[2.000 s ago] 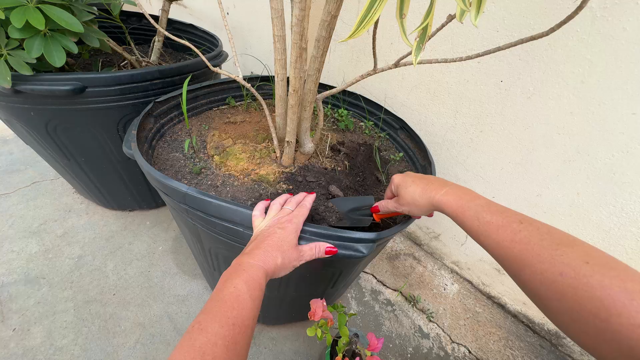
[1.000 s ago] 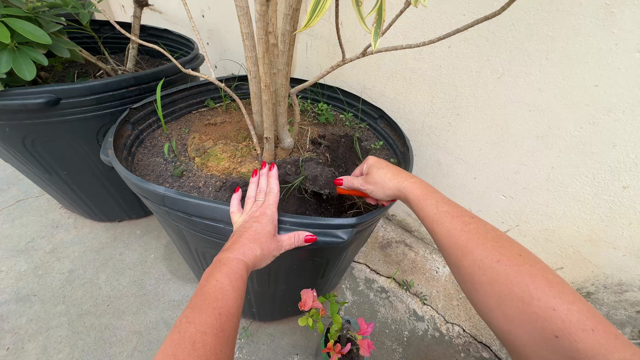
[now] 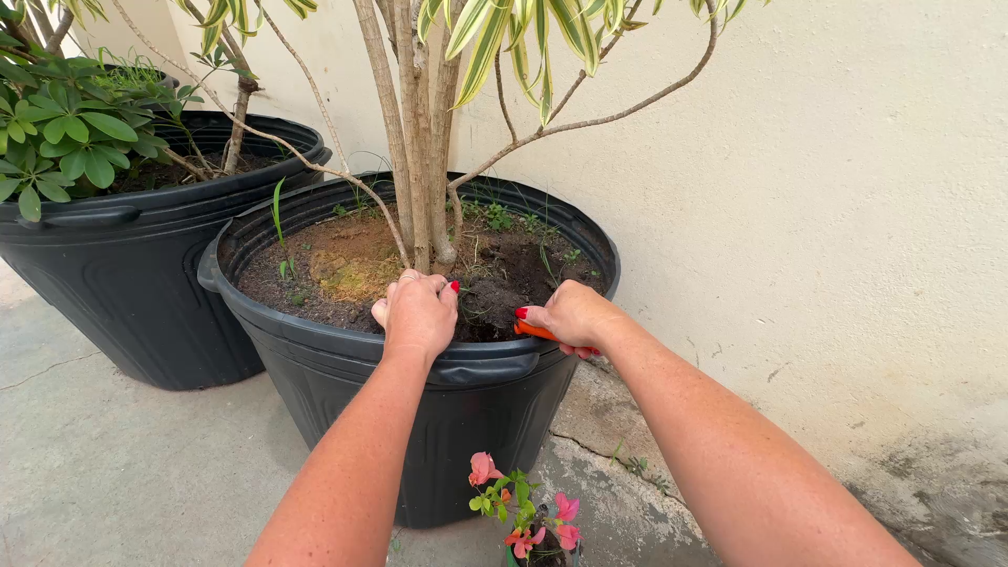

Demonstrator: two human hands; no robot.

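My right hand grips the orange handle of a hand trowel at the front right rim of a large black plastic pot. The trowel's blade is hidden under dark loose soil. My left hand is over the soil at the front, its fingers curled near the base of the woody stems; thin green blades of a weed show beside its thumb, and whether it holds them I cannot tell. Small weeds grow behind the stems.
A second black pot with a leafy shrub stands at the left. A bougainvillea in a small pot sits in front. Behind and right is a cream wall. Bare branches reach out sideways over the large pot.
My left hand, flat with fingers spread a second ago, has curled its fingers near the stems. The trowel's blade, visible two seconds ago, is now hidden in the soil.
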